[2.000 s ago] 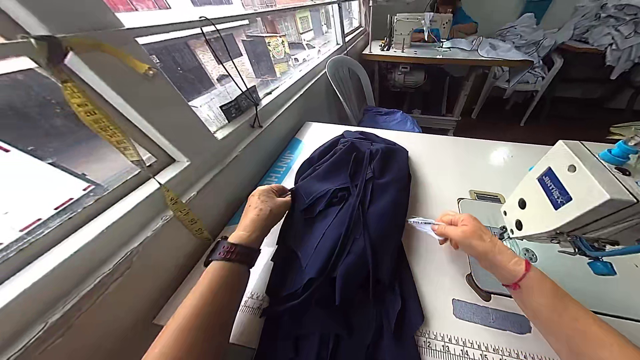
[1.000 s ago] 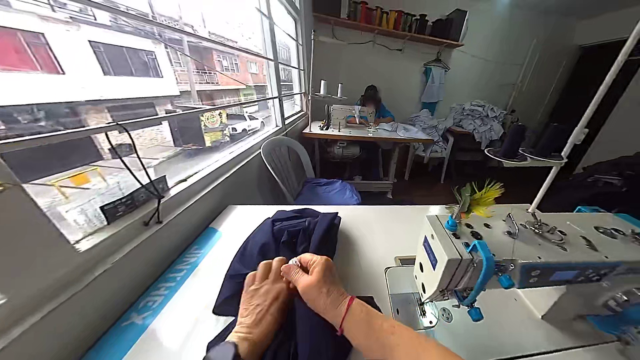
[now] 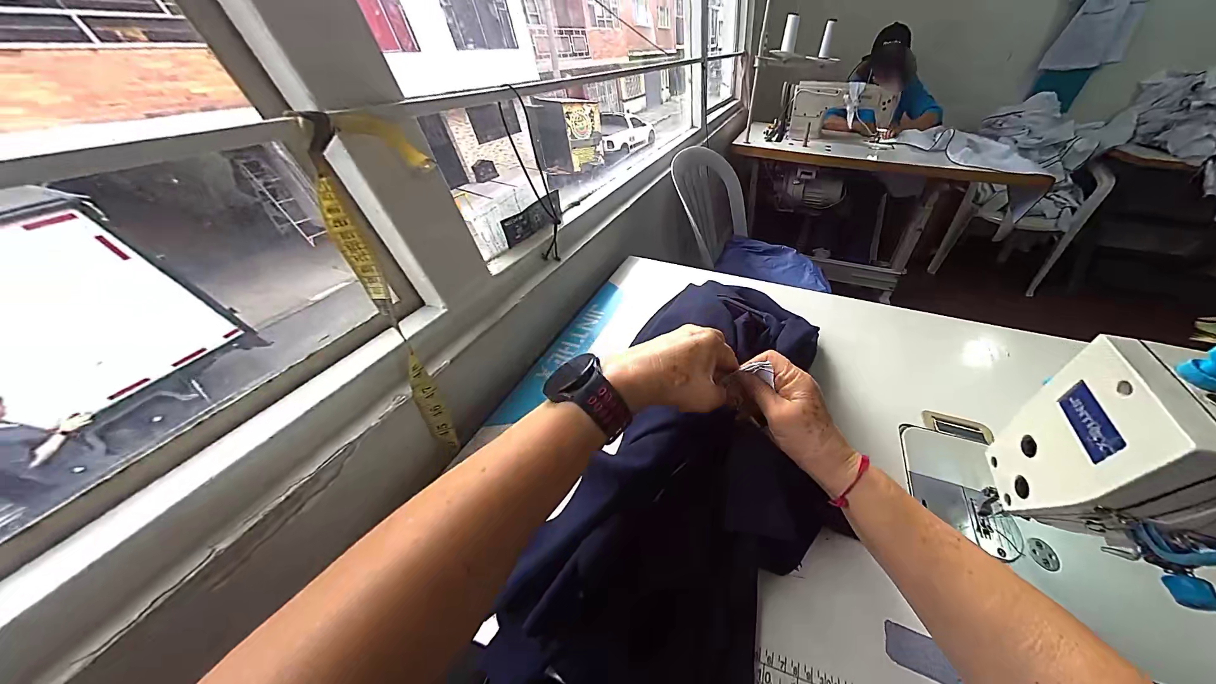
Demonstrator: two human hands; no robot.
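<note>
A navy-blue fabric garment (image 3: 665, 532) lies bunched on the white sewing table (image 3: 959, 332). My left hand (image 3: 674, 369), with a dark watch at the wrist, is closed on the navy cloth near the garment's upper part. Right beside it, my right hand (image 3: 793, 408) pinches a small white folded piece (image 3: 760, 372), perhaps a label or paper, between thumb and fingers. The two hands meet over the garment, and their fingertips partly hide what lies between them. To the right stands an industrial sewing machine head (image 3: 1102, 446), its needle area (image 3: 993, 518) apart from the cloth.
A yellow measuring tape (image 3: 351, 237) hangs from the window frame at left. Behind the table are a plastic chair (image 3: 708, 199) with blue cloth (image 3: 774, 264) and a person (image 3: 888, 90) at another sewing machine (image 3: 826, 109). Printed ruler marks (image 3: 798, 670) run along the near table edge.
Two seconds ago my hands were apart, the right holding the white piece beside the garment; now they are together over it. The garment's upper part is more bunched than then.
</note>
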